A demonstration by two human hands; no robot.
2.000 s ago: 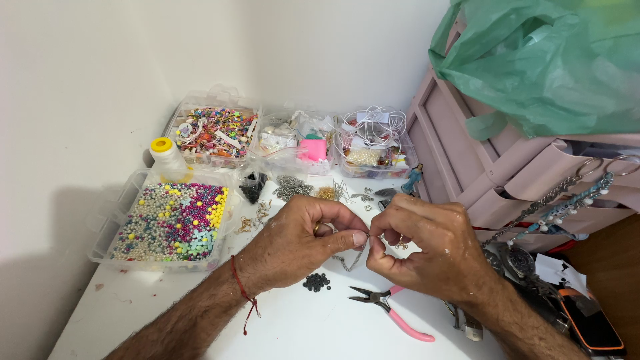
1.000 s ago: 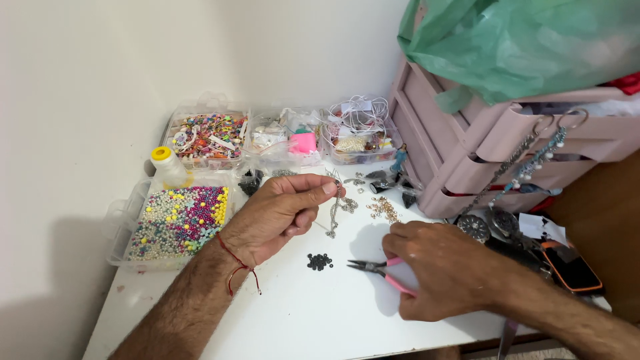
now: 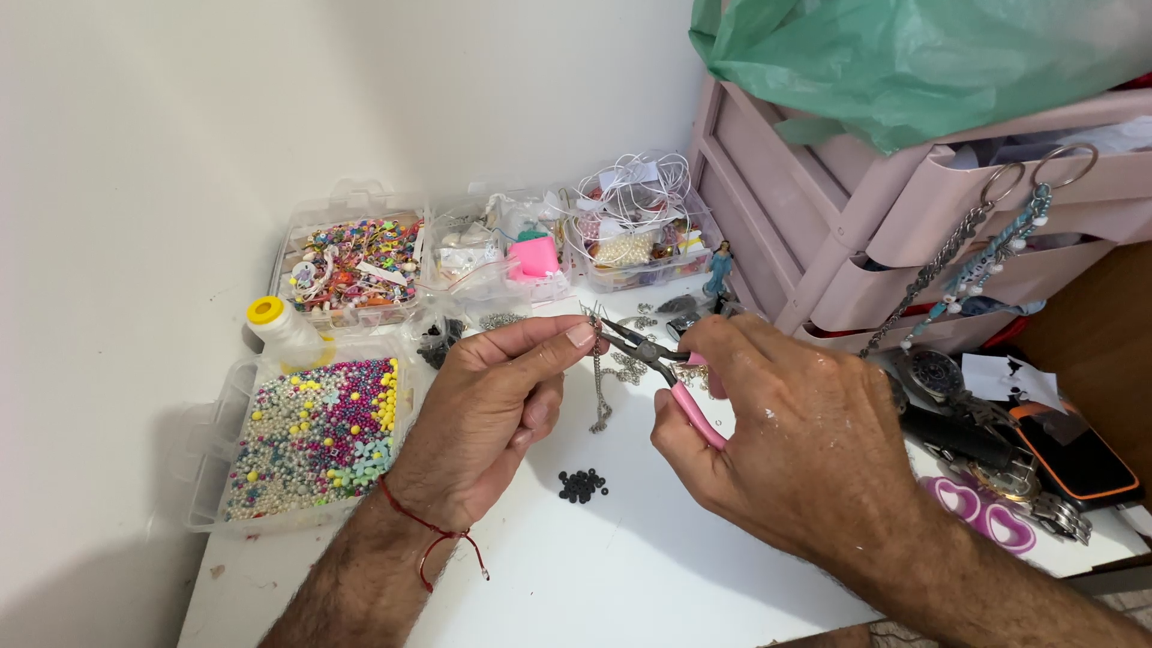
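Observation:
Between thumb and forefinger, my left hand (image 3: 504, 405) pinches the top of a thin metal chain (image 3: 598, 396), which hangs down over the white table. Pink-handled pliers (image 3: 688, 414) are gripped in my right hand (image 3: 792, 441), their jaw tips beside my left fingertips at the chain's upper end. Whether the jaws hold anything is too small to tell. Below the chain lies a small pile of black beads (image 3: 582, 486). More silver chain (image 3: 630, 367) and small metal findings (image 3: 693, 376) lie behind the pliers, partly hidden by my right hand.
Open bead boxes (image 3: 315, 441) line the left and back, with a spool of clear thread (image 3: 283, 328) between two. A small blue figurine (image 3: 720, 270) stands by pink drawers (image 3: 864, 207), where beaded keychains (image 3: 976, 261) hang. Watches (image 3: 936, 373) and a phone (image 3: 1075, 454) lie at right.
My right hand first left the chain for the pliers on the table. Now it has lifted them up to my left fingertips. My left hand still holds the chain.

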